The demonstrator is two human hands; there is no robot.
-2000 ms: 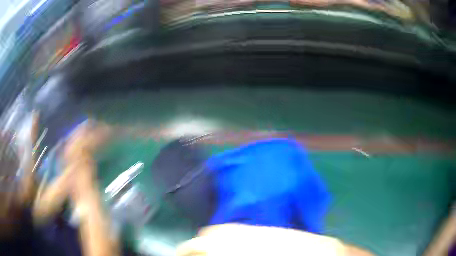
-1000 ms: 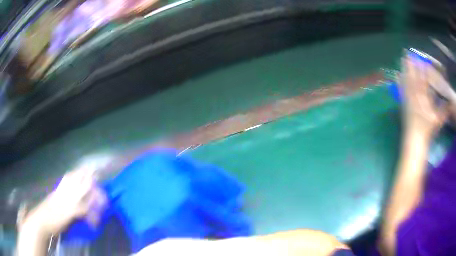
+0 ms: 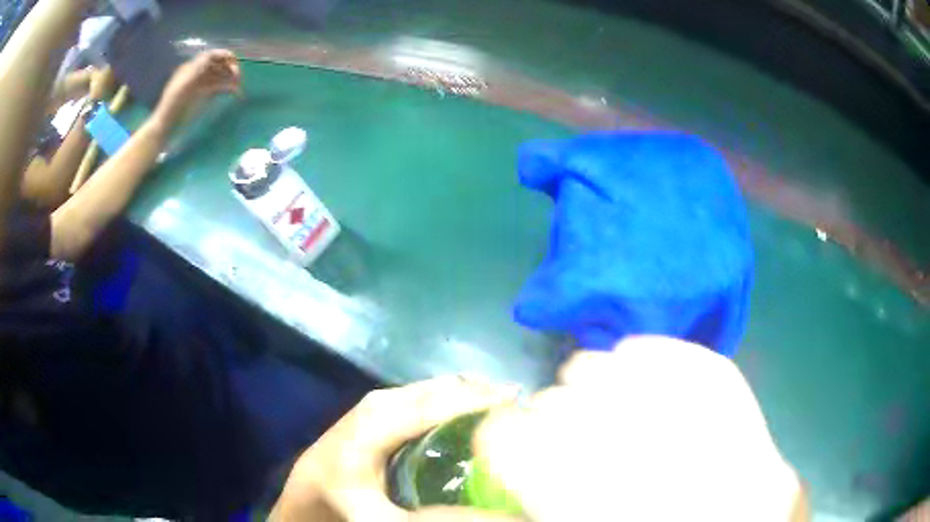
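My left hand [image 3: 352, 459] is at the bottom centre, closed around a clear and green bottle [image 3: 441, 464]. My right hand [image 3: 648, 438], overexposed to near white, is closed over the bottle's bright green cap [image 3: 492, 479]; its fingers are hard to make out. A blue cloth [image 3: 653, 229] lies beyond my right hand on the green bench [image 3: 438, 204], draped over a block-like shape that it hides. A squat white dispenser bottle [image 3: 296, 216] with a red diamond label stands to the left, its round lid flipped open.
At the left, another person's arm [image 3: 112, 189] reaches over the bench beside a dark grey unit [image 3: 143, 51]. More hands and a light blue piece [image 3: 107, 131] are at the far left. A brown-red strip [image 3: 530, 100] runs along the bench, with a dark band at the upper right.
The view has swung and become sharper. The bottle now shows between my hands, and the white dispenser shows clearly. The blue cloth now appears farther right and higher in view.
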